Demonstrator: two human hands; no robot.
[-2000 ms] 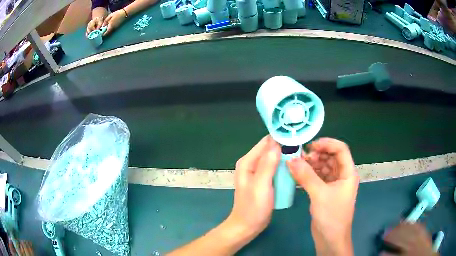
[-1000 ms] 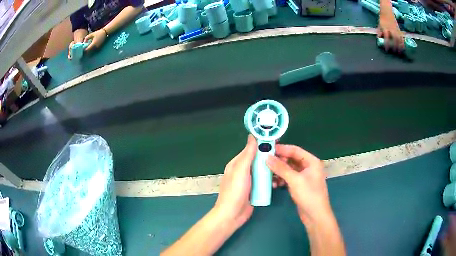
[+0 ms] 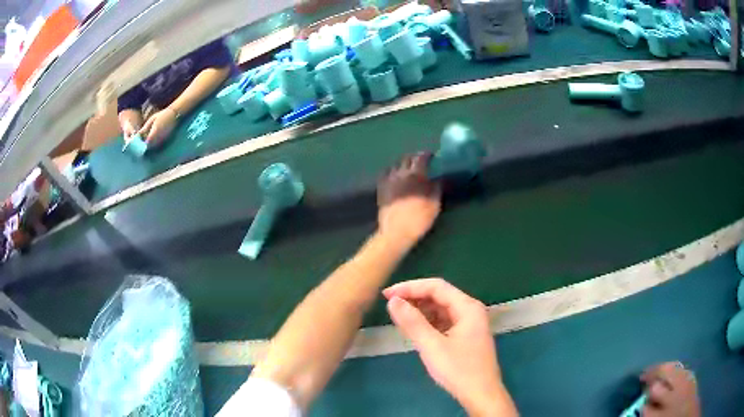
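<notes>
My left hand reaches out over the dark green belt, its fingers around the handle of a turquoise handheld fan. The fan and fingers are blurred; the handle is mostly hidden, and I cannot tell if the fan touches the belt. My right hand is above the near belt edge, fingers curled, thumb and index tips close together; any small part between them is too small to tell. A clear bag of tiny turquoise pieces stands at the near left.
Another fan lies on the belt at left, one more at far right. Turquoise fans are piled on the far bench beside a grey box. A person's hands work at far left. Another person's hand is at bottom right.
My left hand has moved forward over the belt with the fan, away from my right hand. The fan on the belt now shows further left. The view has shifted and tilted.
</notes>
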